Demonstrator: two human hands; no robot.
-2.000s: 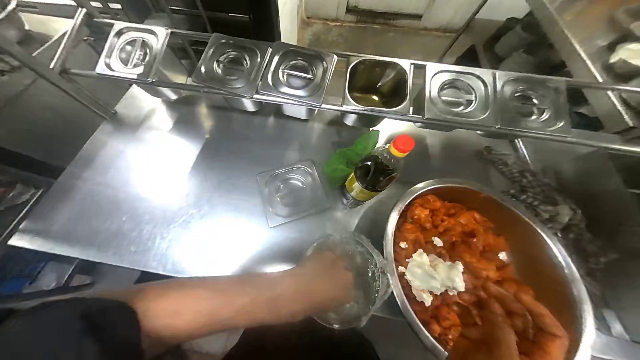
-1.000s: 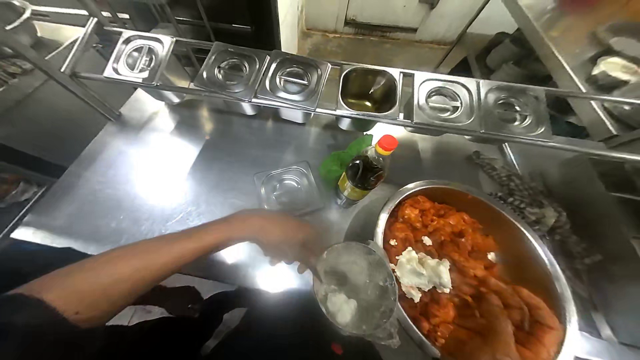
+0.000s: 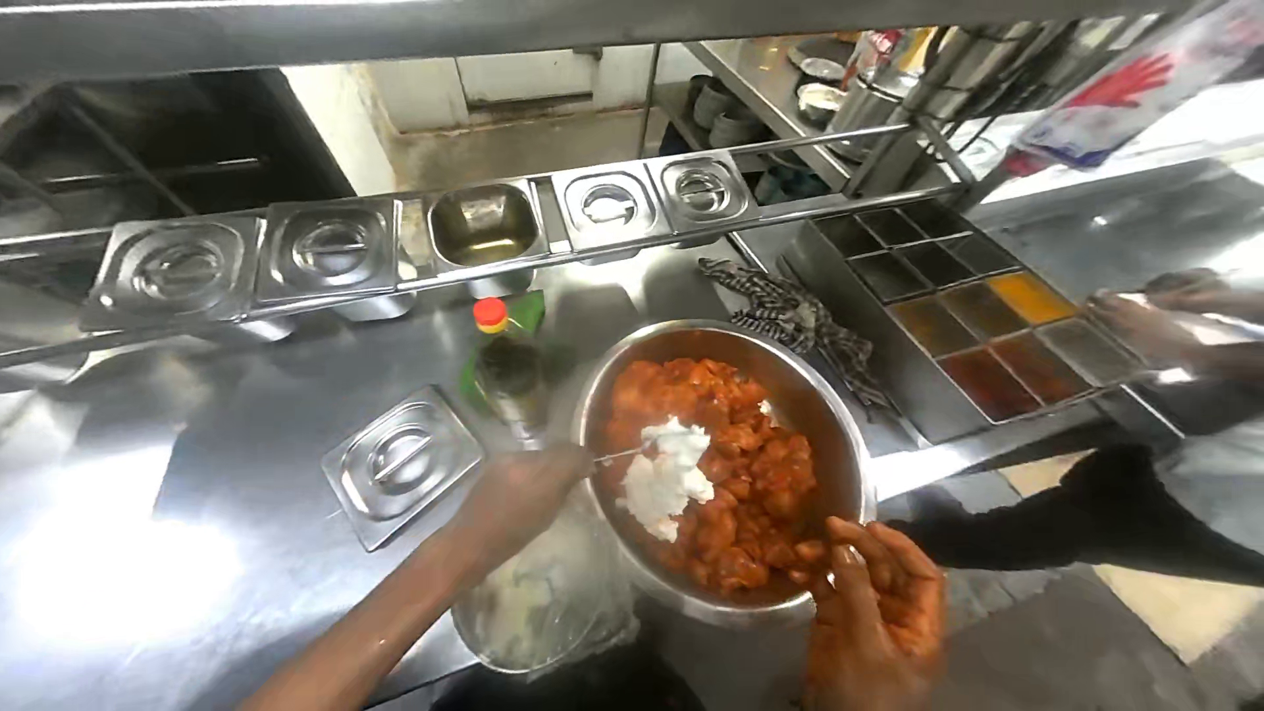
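Observation:
My left hand (image 3: 533,489) grips the handle of a metal spoon (image 3: 620,455), which reaches over the rim of a steel bowl (image 3: 857,444). Its tip meets a white, creamy lump (image 3: 670,474) lying on orange-red marinated pieces (image 3: 755,459). My right hand (image 3: 874,592), coated in orange marinade, is at the bowl's lower right rim with fingers bent; whether it pinches a piece is unclear. Below my left hand is a clear plastic container (image 3: 543,592) with white residue.
A dark sauce bottle (image 3: 509,380) and a steel lid (image 3: 403,464) lie left of the bowl. Lidded pans (image 3: 331,250) line the rail. A striped cloth (image 3: 780,306) and spice tray (image 3: 973,306) are right, near a co-worker's hands (image 3: 1175,316).
The view has swung right. My left hand has moved from the plastic container to the bowl's edge and now holds a spoon over it. My right hand has moved from inside the bowl to its rim.

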